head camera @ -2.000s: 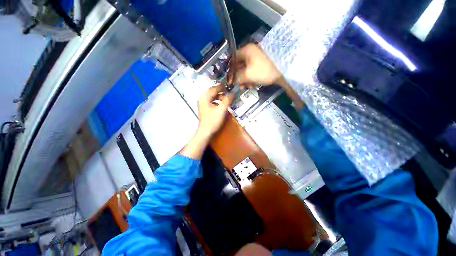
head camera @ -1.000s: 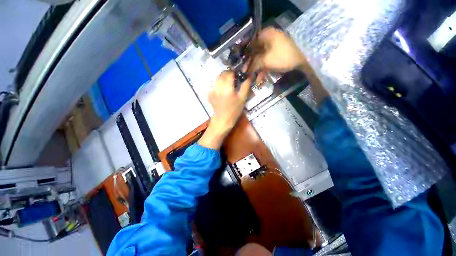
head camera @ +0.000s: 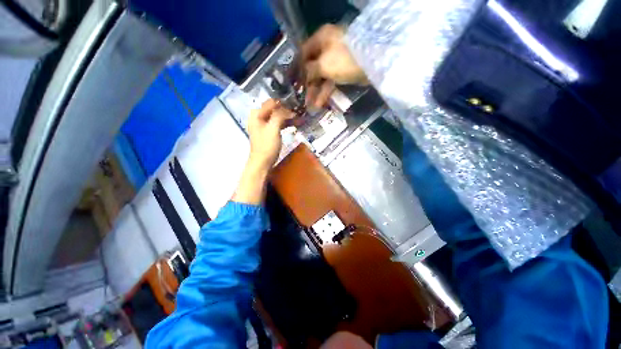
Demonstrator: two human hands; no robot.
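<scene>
My left hand [head camera: 267, 133], bare, is at the far end of the orange fixture board [head camera: 368, 272], just below the press head [head camera: 276, 76]. My right hand [head camera: 330, 61] is on the other side of the same spot, under the blue press body [head camera: 211, 27]. The fingertips of both hands come close together; whether they pinch something small is too blurred to tell. A black panel [head camera: 303, 286] lies on the orange board beside a small silver-white connector block [head camera: 329, 226].
Bubble wrap [head camera: 490, 184] hangs over my right forearm, under a glossy dark panel [head camera: 538, 102]. Two black rails [head camera: 178, 211] lie on the white machine table [head camera: 218, 157] at left. A second orange fixture [head camera: 160, 285] is at lower left. A grey curved machine frame [head camera: 82, 123] rises at far left.
The view has shifted between frames. Both hands stay by the press head; my fingertips are slightly farther apart than one second ago.
</scene>
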